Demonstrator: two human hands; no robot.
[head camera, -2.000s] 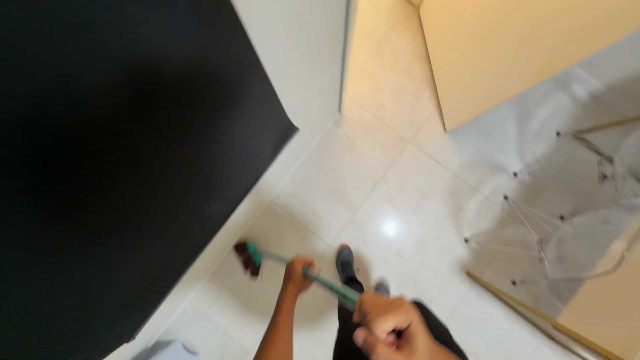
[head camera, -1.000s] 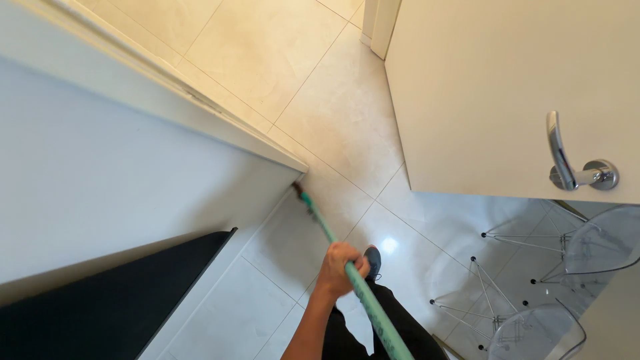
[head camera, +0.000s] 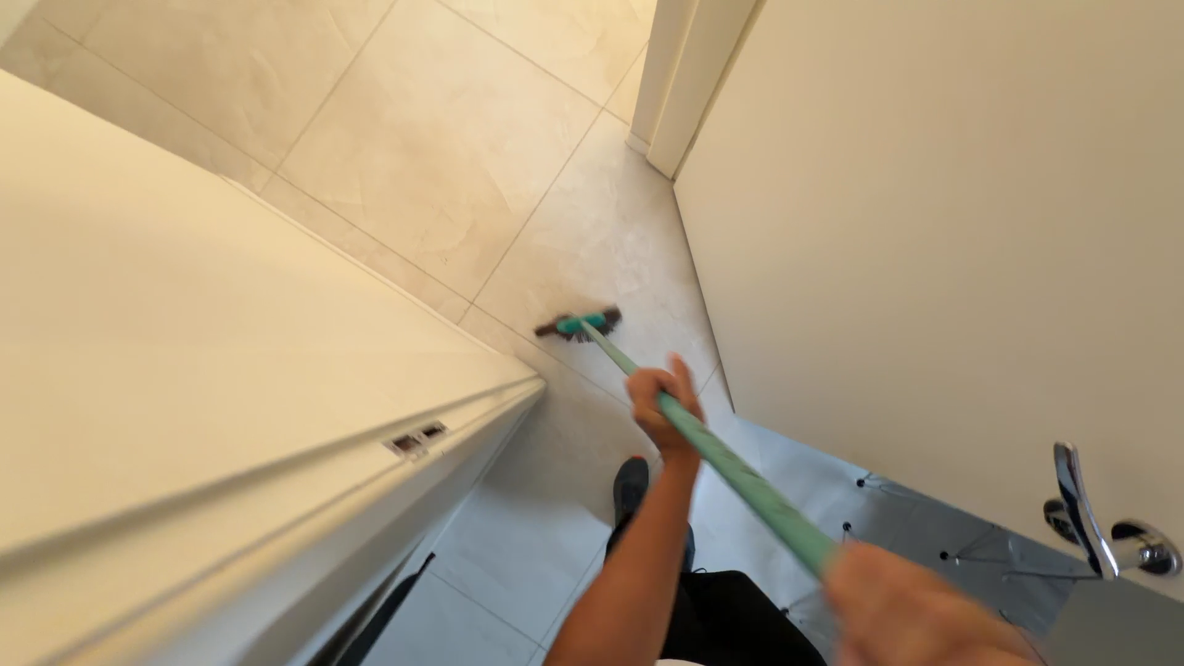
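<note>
A broom with a green handle (head camera: 740, 476) runs from the lower right up to its head. My left hand (head camera: 664, 402) is around the middle of the handle, with one finger sticking out. Near the handle's top end, blurred at the lower right, my right hand (head camera: 916, 606) is closed on it. The green broom head with dark bristles (head camera: 581, 324) rests on the tiled floor (head camera: 555, 240) in the doorway, between the door frame at left and the open door.
At right stands an open door (head camera: 925, 231) with a metal lever handle (head camera: 1087, 518). The door frame with a strike plate (head camera: 414, 440) slants along the left. Thin chair legs (head camera: 980, 555) show below the door. My shoe (head camera: 631, 486) is on the floor beneath me.
The broom head has moved away from the foot of the wall's corner onto the doorway floor. Both hands stay on the handle. The view has shifted toward the doorway.
</note>
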